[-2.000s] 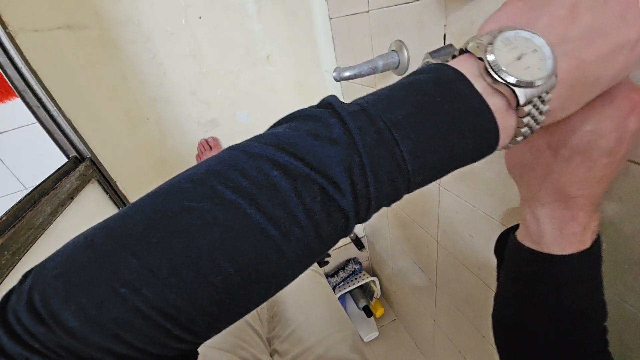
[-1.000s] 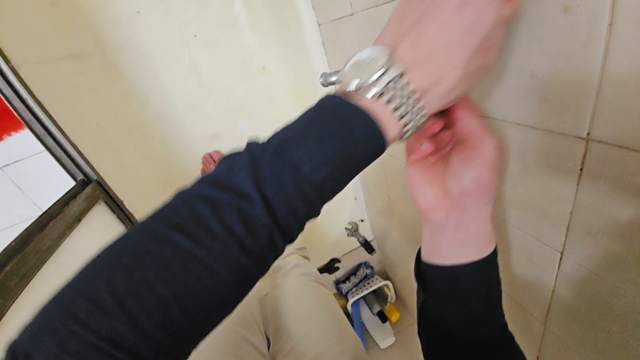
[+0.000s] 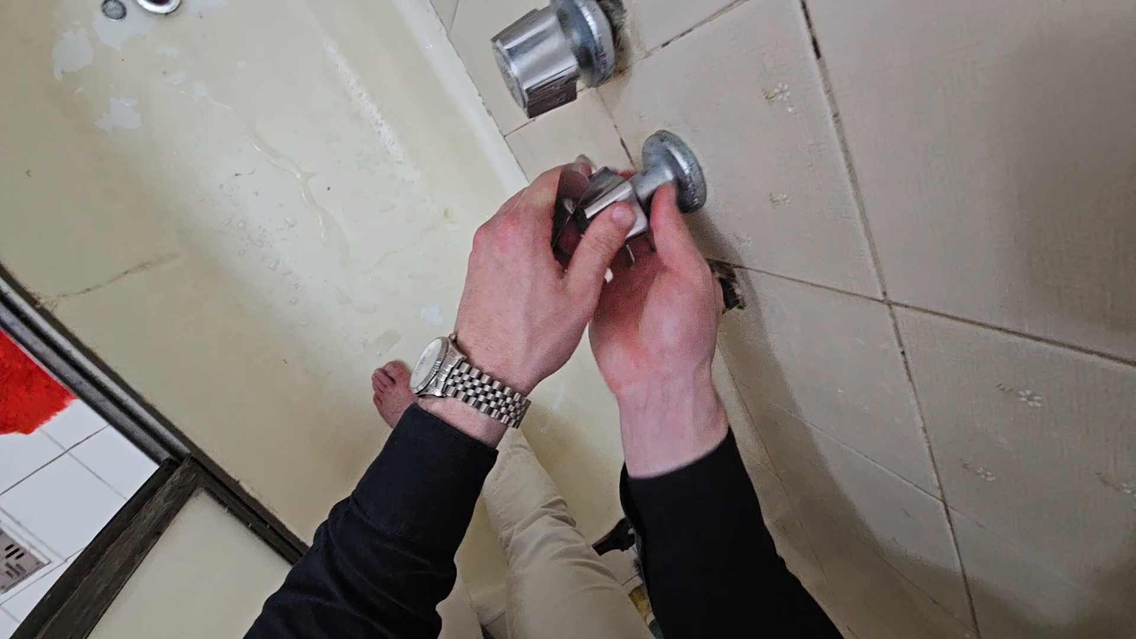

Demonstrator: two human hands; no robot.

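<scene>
My left hand, with a metal-band wristwatch on its wrist, grips a shiny metal tap handle, thumb on top. My right hand is beside it, palm turned up, with fingers under the handle and one finger against the stem of the chrome wall fitting. A dark, thin piece shows between the left fingers; what it is cannot be told. Partly hidden by the hands, the handle meets the fitting at the tiled wall. Above sits another chrome tap handle on its own round flange.
A worn bathtub lies left of the hands, with a bare foot in it. The tiled wall rises at the right and has a dark hole below the fitting. A framed panel's dark edge is lower left.
Both hands have come to the wall fitting, the left now gripping the handle. The view has shifted a lot, bringing the tap handles and the tub's far part into sight.
</scene>
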